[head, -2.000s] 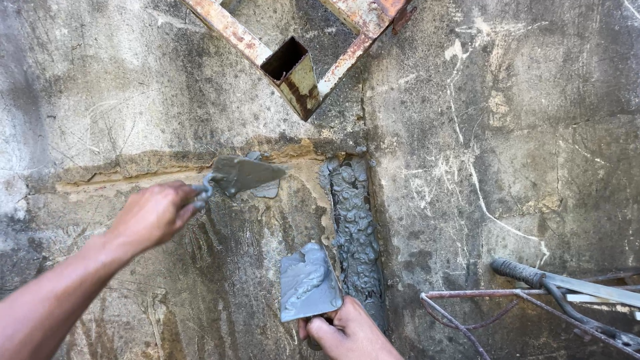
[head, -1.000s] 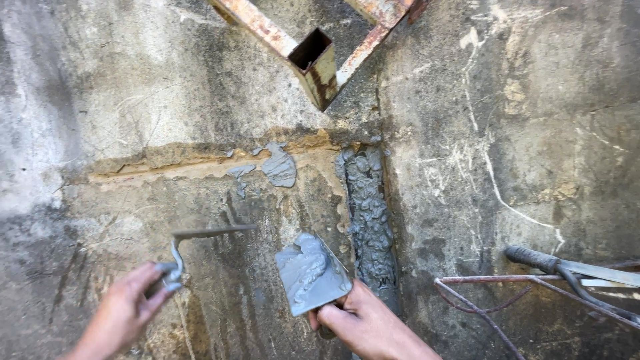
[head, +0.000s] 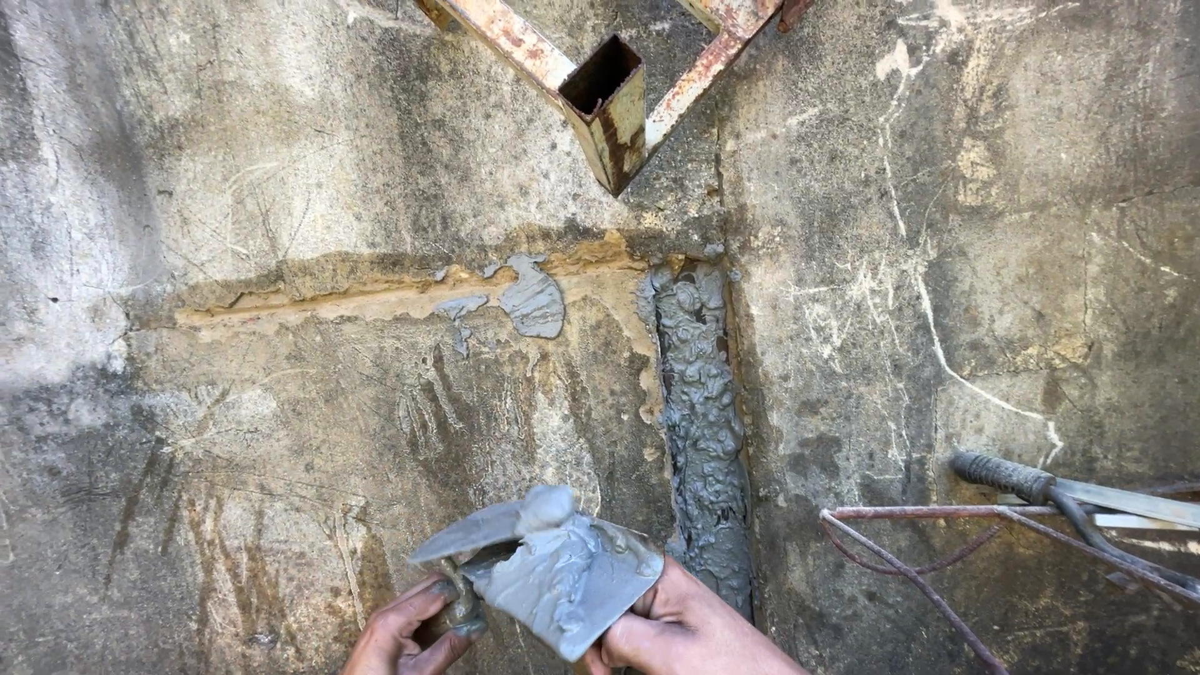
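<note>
My left hand grips the handle of a small pointing trowel, whose blade reaches over the mortar on a flat plate. That small square mortar board carries wet grey mortar and is held from below by my right hand. Its handle is hidden. Above my hands, a patch of grey mortar sticks to the wall across a shallow horizontal groove. A vertical channel right of it is filled with rough, lumpy mortar.
A rusty metal frame with an open square tube juts from the weathered concrete wall at top centre. At the lower right are thin rusty rods and a tool with a dark wrapped grip.
The trowel has come down from the groove to the mortar board, leaving a grey patch on the wall. My left hand has moved down and right, close to my right hand.
</note>
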